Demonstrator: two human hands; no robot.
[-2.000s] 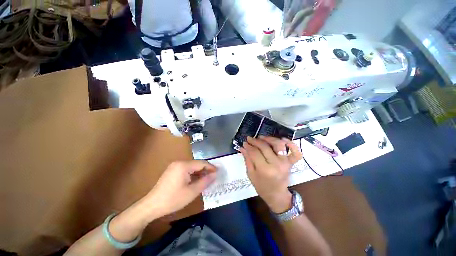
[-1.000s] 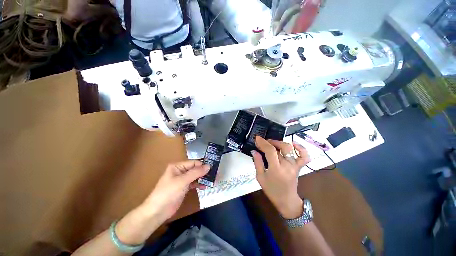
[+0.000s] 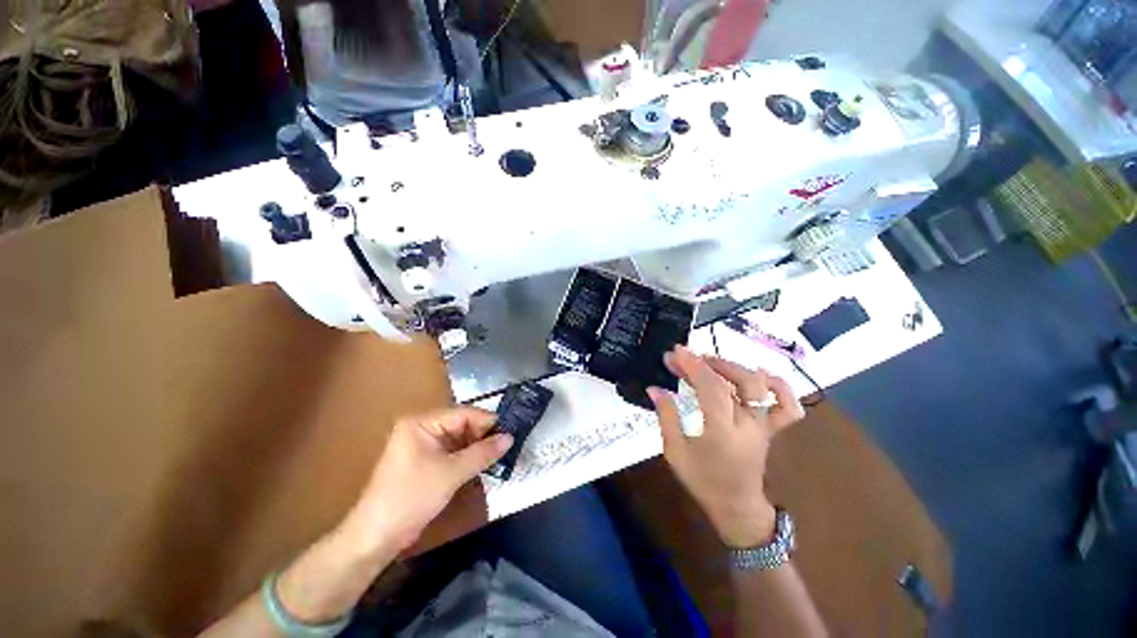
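A black care label [image 3: 524, 409] with white print is pinched between my left thumb and fingers, just left of the printed ruler strip. My left hand [image 3: 430, 471] is in front of the needle area, over the brown panels. The label stacks [image 3: 630, 327] lie side by side right of the needle. My right hand [image 3: 729, 430] is at their lower right corner, thumb and index fingertips at a dark label edge; whether it grips one is hard to tell. A large brown panel stack [image 3: 287, 411] lies at left.
The white sewing machine [image 3: 561, 199] spans the table. A pink tool [image 3: 771, 337] with a black cord and a black swatch [image 3: 834, 323] lie at right. Brown pieces [image 3: 860, 511] are at front right. Brown strips [image 3: 62, 100] hang at back left. A person in grey is behind the machine.
My left hand has taken hold of a label since the oldest frame and now holds it more tilted. My right hand has shifted to the stacks' lower right corner. The view has shifted slightly.
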